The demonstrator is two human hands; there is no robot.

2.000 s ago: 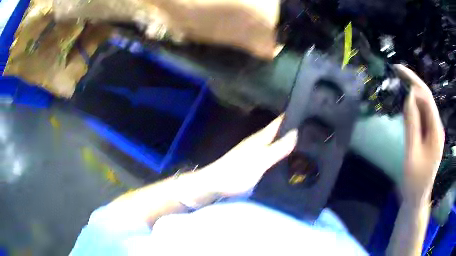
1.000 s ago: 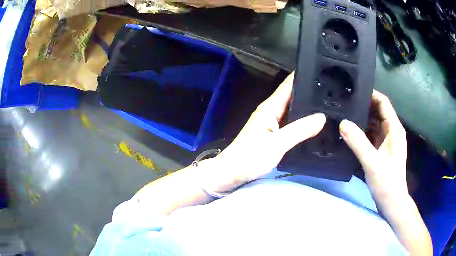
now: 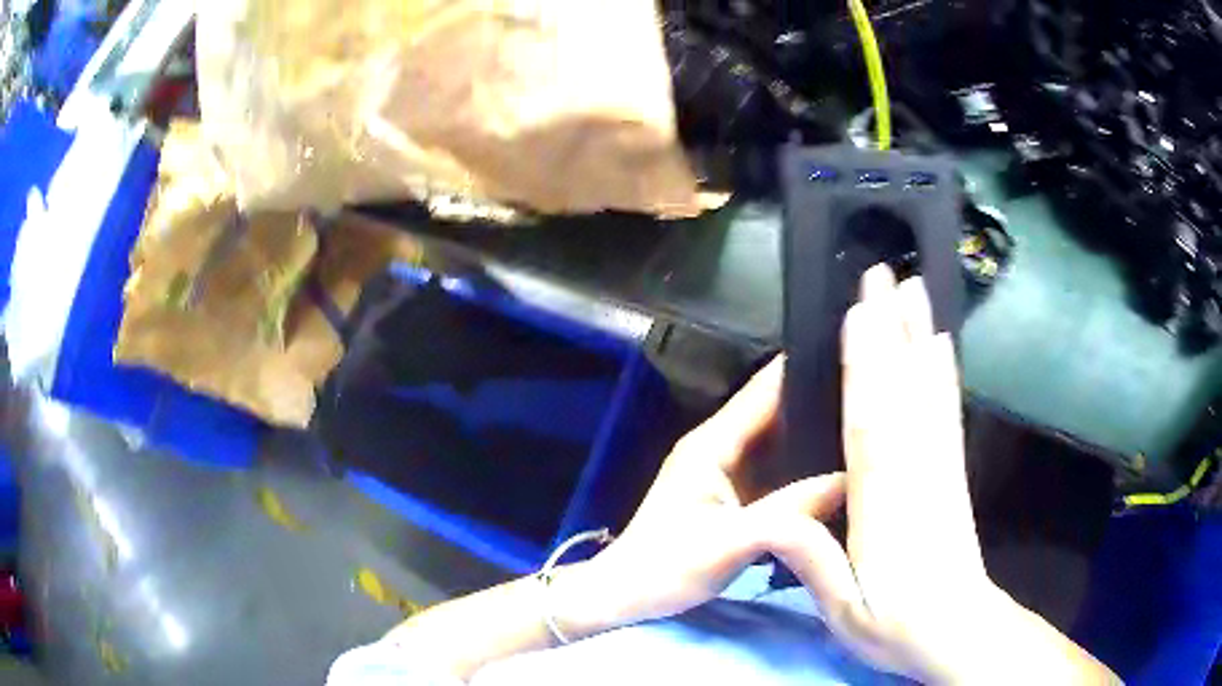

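Note:
The black socket housing (image 3: 808, 288) stands lengthwise in front of me, with three blue USB slots at its far end and a yellow earth wire (image 3: 874, 67) running away from that end. My left hand (image 3: 704, 516) holds the housing's near left side, thumb towards its face. My right hand (image 3: 911, 469) lies flat over the face, fingertips at the opening nearest the USB slots. It hides the other openings. Whether the right hand grips anything is hidden.
Black pile of loose inserts (image 3: 1099, 134) at the far right on the green table (image 3: 1059, 322). Brown paper (image 3: 442, 107) at the far left. Blue crate (image 3: 456, 516) below the table's left edge. Blue bin (image 3: 1173, 590) at the lower right, with a yellow wire near its rim.
The housing now sits lower in view. My right hand has moved from its near end, beside the left thumb, to lie along its face. More brown paper and pile show.

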